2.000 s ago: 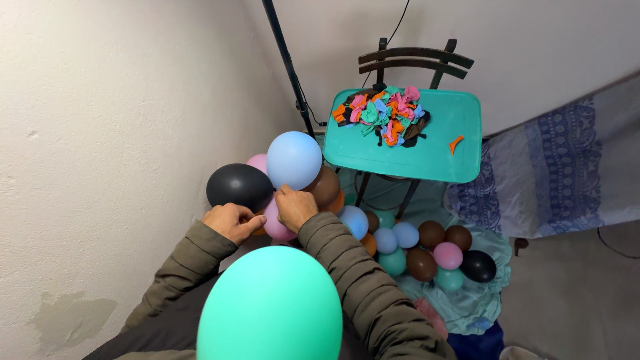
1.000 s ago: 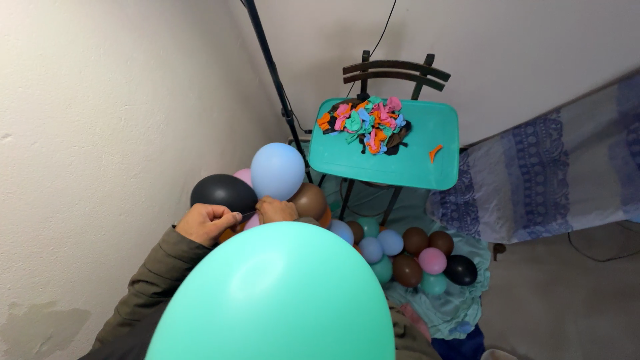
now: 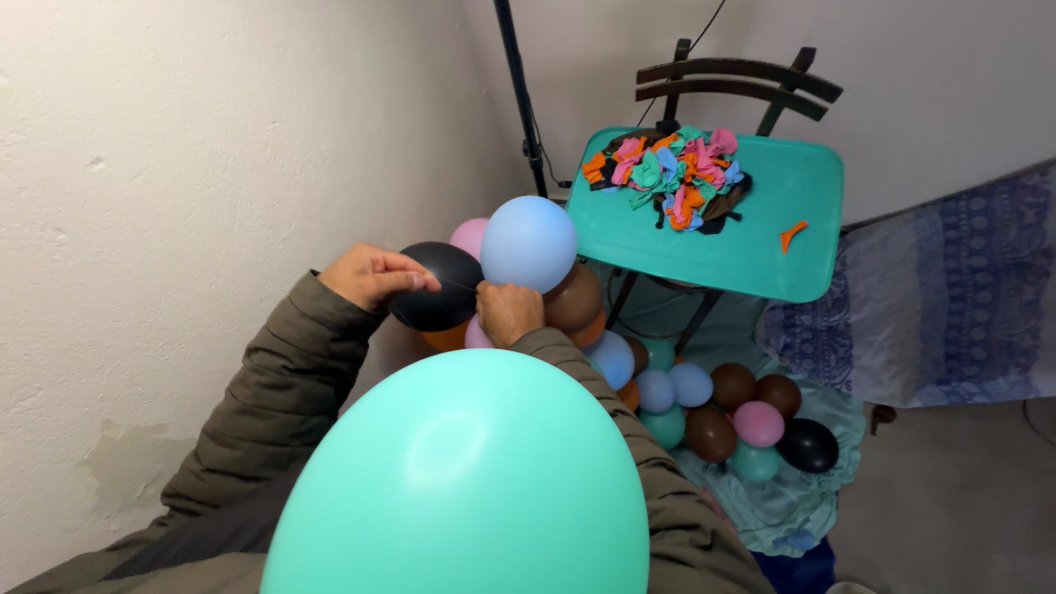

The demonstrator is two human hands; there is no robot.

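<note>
Between my two hands runs a thin dark strand (image 3: 459,285), perhaps a string. My left hand (image 3: 375,276) pinches one end of it in front of a black balloon (image 3: 437,289). My right hand (image 3: 509,313) is closed at the other end, just below a light blue balloon (image 3: 529,244); what its fingers grip is hidden. Pink (image 3: 471,238), brown (image 3: 575,299) and orange (image 3: 445,337) balloons cluster around the hands. A large turquoise balloon (image 3: 462,478) fills the lower middle, close to the camera, between my forearms.
A turquoise tray table (image 3: 775,190) holds a pile of uninflated balloons (image 3: 676,177) and a lone orange one (image 3: 793,236). Behind are a dark slatted chair (image 3: 738,78) and a black pole (image 3: 520,91). More inflated balloons (image 3: 759,424) lie on a turquoise cloth (image 3: 771,520). A patterned cloth (image 3: 949,297) hangs at right.
My hands were close together two seconds ago; my left hand has moved left, away from the right, with the strand stretched between them. The large turquoise balloon covers more of the view than at first.
</note>
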